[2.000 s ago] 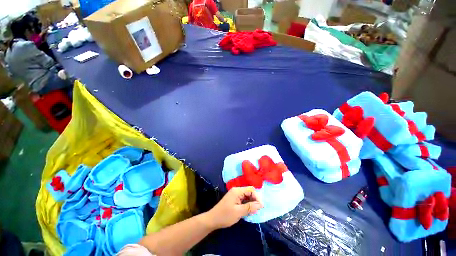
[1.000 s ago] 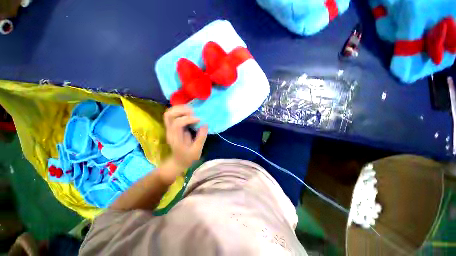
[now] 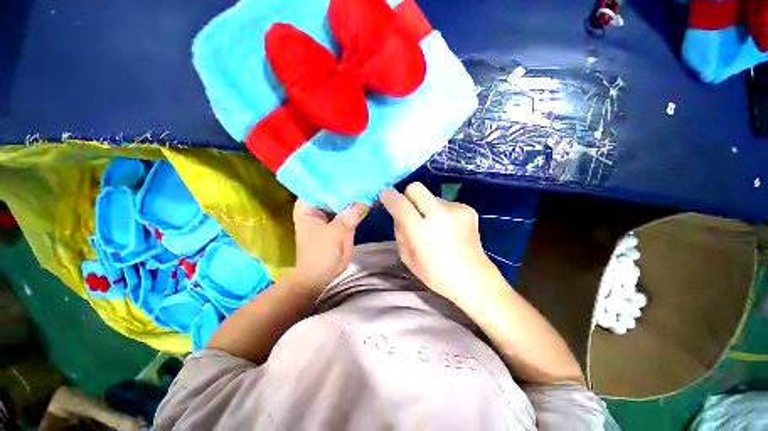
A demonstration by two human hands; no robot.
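Note:
A light blue plush gift box (image 3: 404,139) with a red band and red bow (image 3: 337,71) lies at the table's near edge. My left hand (image 3: 327,240) pinches its near corner between thumb and fingers. My right hand (image 3: 434,236) is at the same corner, thumb and fingertips closed together at the seam. A needle there is too small to see. Thin thread (image 3: 505,218) shows to the right of my right hand.
A yellow sack (image 3: 253,202) with blue plush covers (image 3: 227,271) stands at left. Clear tape (image 3: 539,126) lies on the dark blue table (image 3: 101,76). Snips (image 3: 604,17) and another plush box (image 3: 716,52) are at upper right. An open carton (image 3: 682,311) with white lumps (image 3: 619,286) stands at right.
My right hand has come into view and reached the near corner of the plush. The plush appears larger and higher in the view, which has shifted and tilted down. My left hand keeps its hold.

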